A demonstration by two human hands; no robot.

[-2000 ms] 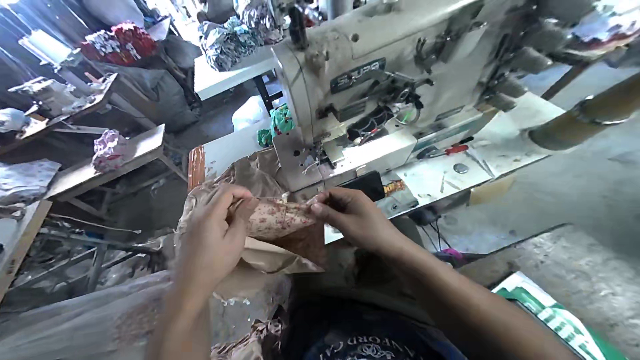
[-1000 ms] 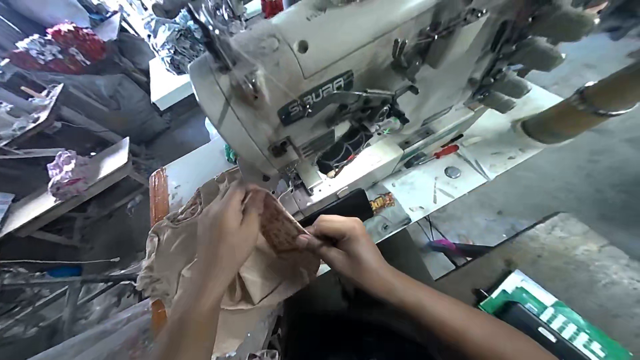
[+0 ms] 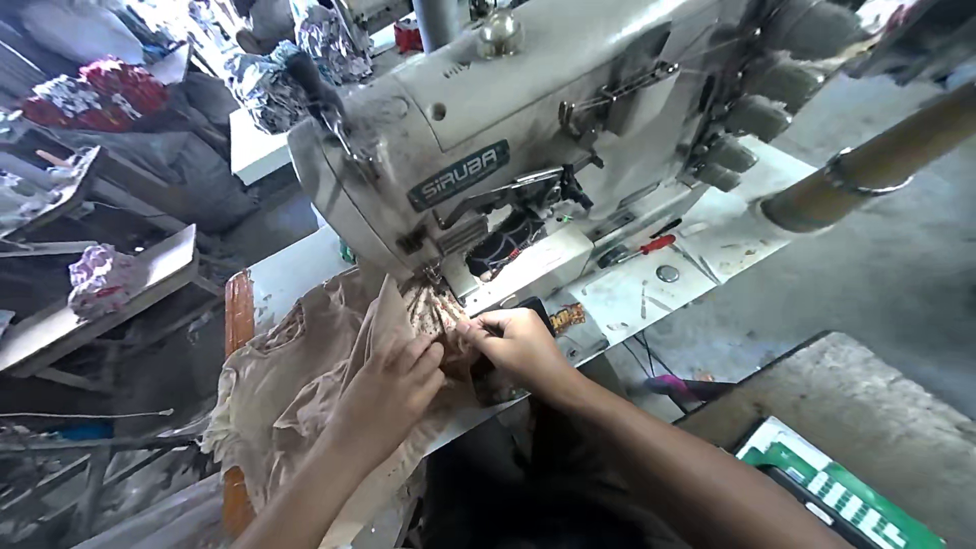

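Note:
A tan fabric garment (image 3: 305, 389) lies bunched on the left end of the machine table, under the head of a Siruba industrial sewing machine (image 3: 473, 137). A gathered patterned part of the cloth (image 3: 436, 309) sits at the needle and presser foot area (image 3: 433, 276). My left hand (image 3: 400, 381) rests on the tan cloth just in front of the needle, its fingers bent over a fold. My right hand (image 3: 515, 343) pinches the edge of the patterned part between thumb and fingers, right of the needle. The fingertips of the left hand are partly hidden in the folds.
On the machine table (image 3: 610, 305) lie a red-handled screwdriver (image 3: 657, 244), small tools and an orange wrapper (image 3: 566, 319). A brown pole (image 3: 869, 164) stands at right. A phone (image 3: 816, 499) lies on a green-and-white item (image 3: 846, 488) at lower right. Wooden benches (image 3: 99, 305) with cloth bundles stand at left.
Both hands have brought the patterned cloth up to the needle area, where it is now gathered; earlier it was held in front of the machine. The view has moved closer to the machine.

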